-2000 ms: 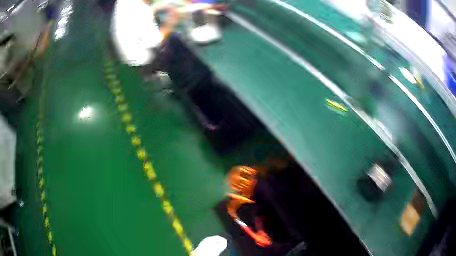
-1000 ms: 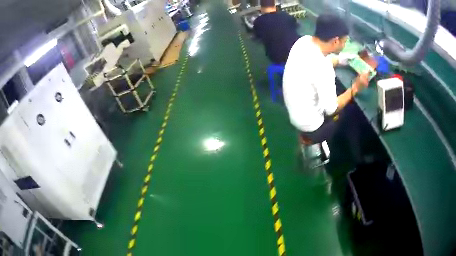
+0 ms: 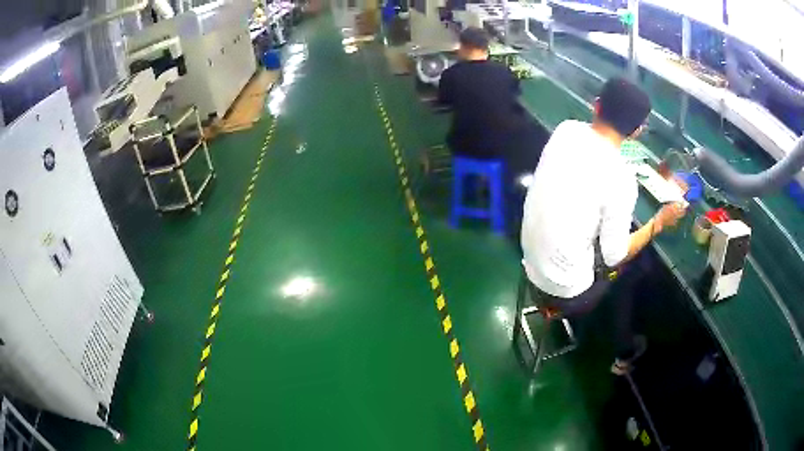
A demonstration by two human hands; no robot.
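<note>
Neither of my hands is in the picture. Nearest in front on the right, a person in a white top (image 3: 577, 207) sits on a stool at the long green-topped bench (image 3: 765, 335). This person holds a pale green board (image 3: 659, 183), a circuit board panel by its look, over the bench edge. A white box with a dark grille (image 3: 728, 260), a bench fan or fume extractor, stands upright on the bench beside the person's arm.
A person in dark clothes (image 3: 480, 101) sits on a blue stool (image 3: 478, 189) farther along. A white cabinet (image 3: 66, 255) stands at the left, with a wheeled rack (image 3: 174, 163) behind it. Yellow-black tape (image 3: 427, 255) lines the green floor. A grey duct (image 3: 749, 179) hangs over the bench.
The view has swung from the bench and orange hose to the aisle. Since one second ago, the seated people appear lower and more of the blue stool shows. My hands remain out of clear view.
</note>
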